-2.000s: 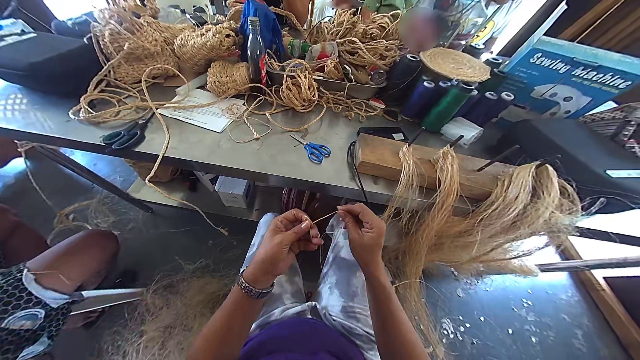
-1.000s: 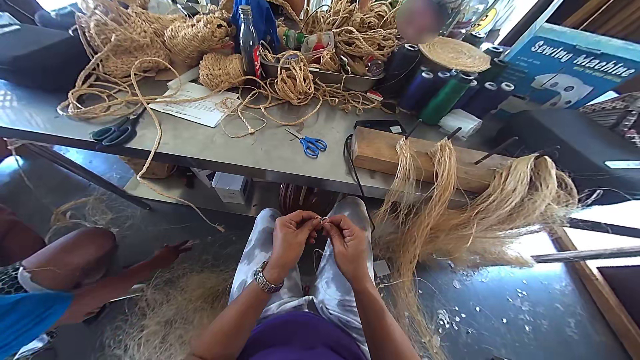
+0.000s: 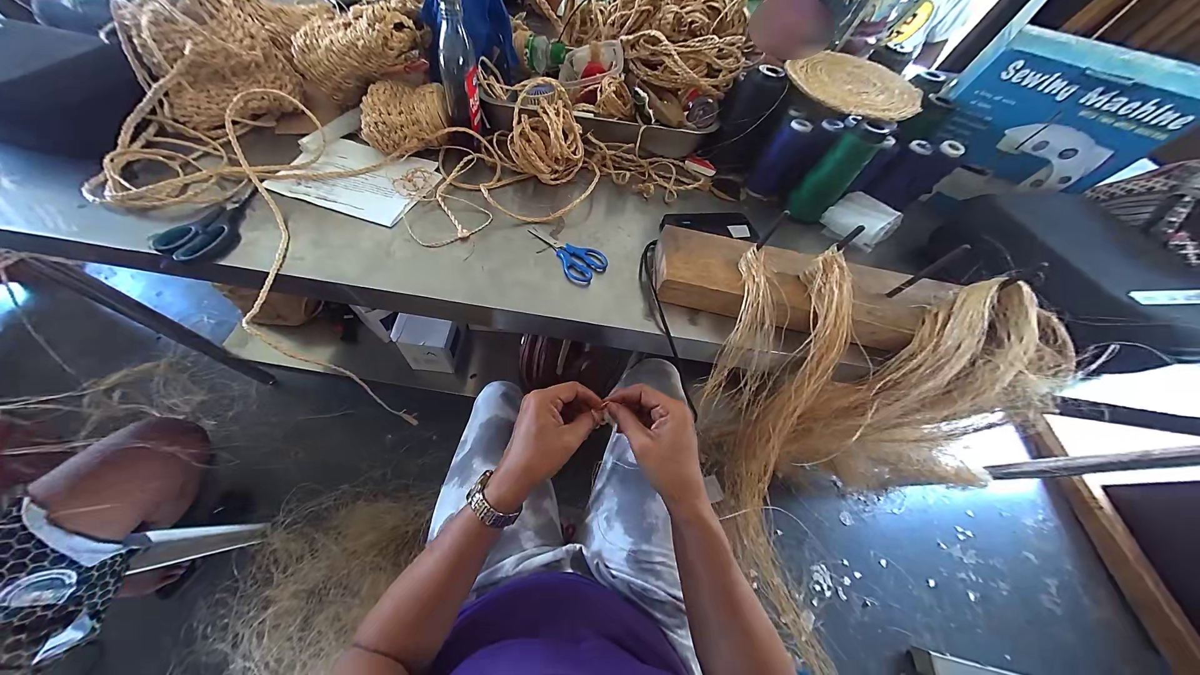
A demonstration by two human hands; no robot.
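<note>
My left hand, with a metal watch at the wrist, pinches a thin strand of fibre between thumb and forefinger above my lap. My right hand pinches the same strand, its fingertips almost touching the left ones. Most of the strand is hidden by the fingers. Blue-handled scissors lie on the metal table beyond my hands. To the right, hanks of pale raw fibre hang from metal pegs on a wooden block and drape over the table edge.
Braided rope coils, a glass bottle, a full metal tray, thread spools and dark scissors stand or lie on the table. Loose fibre covers floor at left, beside another person's knee.
My hands, apart with a strand between them two seconds ago, have come together at the fingertips. The other person's arm, reaching in at left one second ago, is out of that spot.
</note>
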